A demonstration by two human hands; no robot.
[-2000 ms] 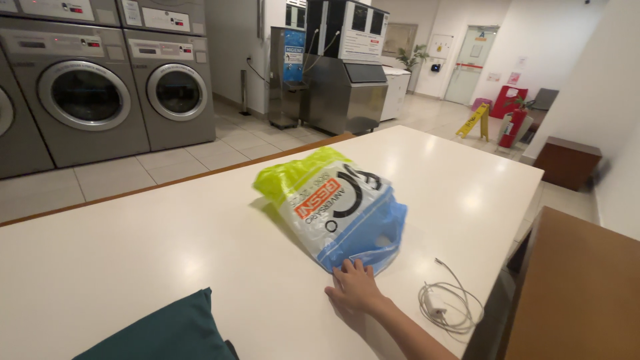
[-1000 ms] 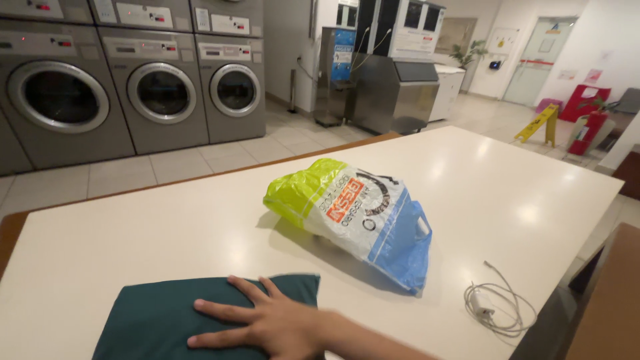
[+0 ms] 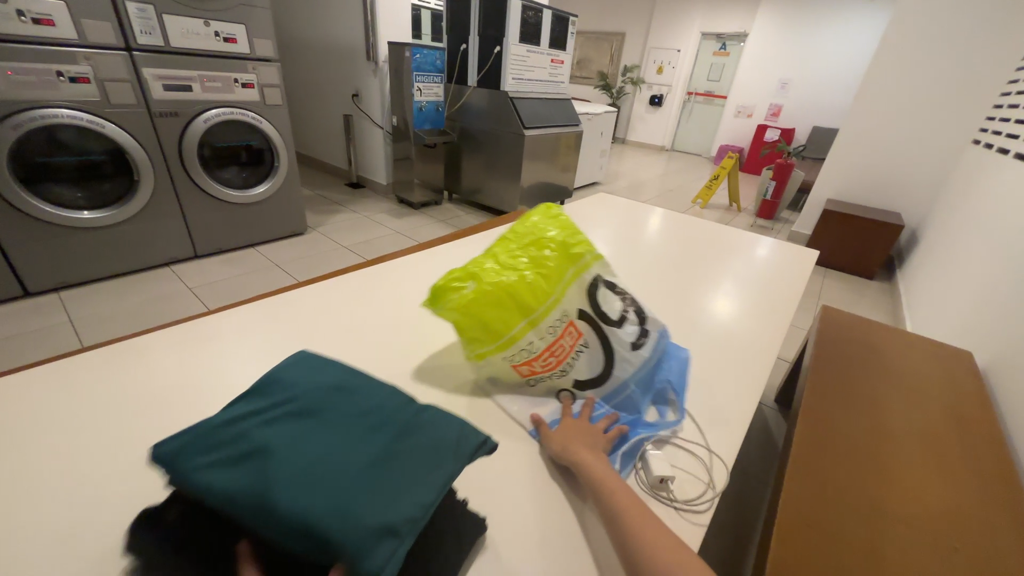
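A plastic bag [image 3: 552,320], lime green, white and blue with printing, lies bulging on the white table [image 3: 384,320]. My right hand [image 3: 580,436] rests on its blue and white end near the handles, fingers spread. Left of the bag is a folded dark teal cloth [image 3: 320,456] on top of black fabric [image 3: 184,528]. Only fingertips of my left hand [image 3: 288,562] show at the bottom edge, against the dark fabrics; the rest is out of frame, so its grip is unclear. A white charger [image 3: 658,468] with a coiled cable lies beside the bag handles.
A brown wooden surface [image 3: 888,448] stands right of the table, across a gap. Front-loading machines [image 3: 232,152] line the left. Farther back are a steel ice-machine-like unit [image 3: 520,152], a yellow floor sign [image 3: 720,182], a fire extinguisher [image 3: 774,190] and a brown box [image 3: 856,238].
One second ago a hand lay spread on the teal cloth; now my right hand is on the bag. The bag has turned and sits closer to the charger cable. Black fabric now shows beneath the teal cloth.
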